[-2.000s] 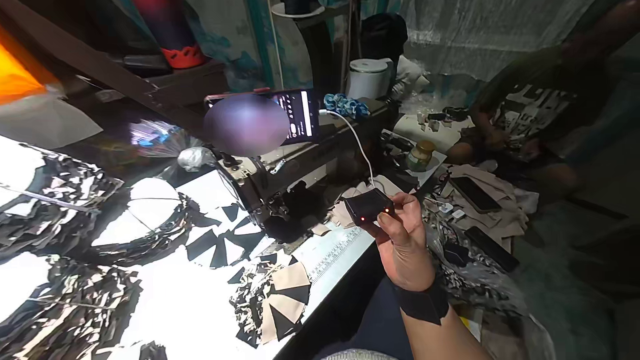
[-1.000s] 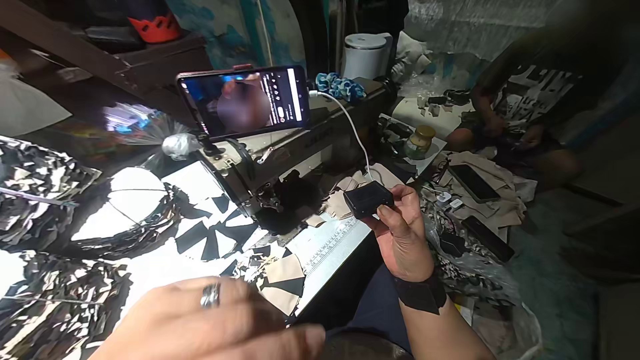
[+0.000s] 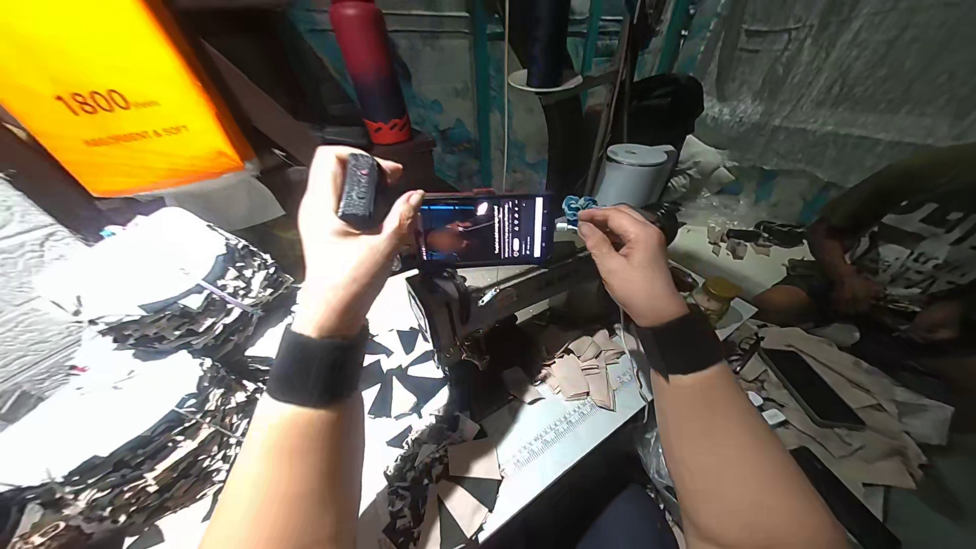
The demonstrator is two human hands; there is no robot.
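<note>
A lit smartphone stands sideways above the head of a sewing machine. My left hand holds a small black box-shaped device against the palm, its thumb and a finger near the phone's left end. In my right hand the white plug of a cable is pinched between thumb and fingers, just off the phone's right end. The cable hangs down past the right wrist. A blue scrunchie sits behind the plug. Both wrists wear black bands.
Tied bundles of cut fabric lie at left. Beige fabric pieces rest by a printed ruler scale. At right are a lidded jar, a dark phone on cloth, and a seated person. A red bottle stands behind.
The black device, in my right hand before, is now in my left. My right hand has moved up to the phone's right end, where the cable's plug was; the plug is now apart from the phone.
</note>
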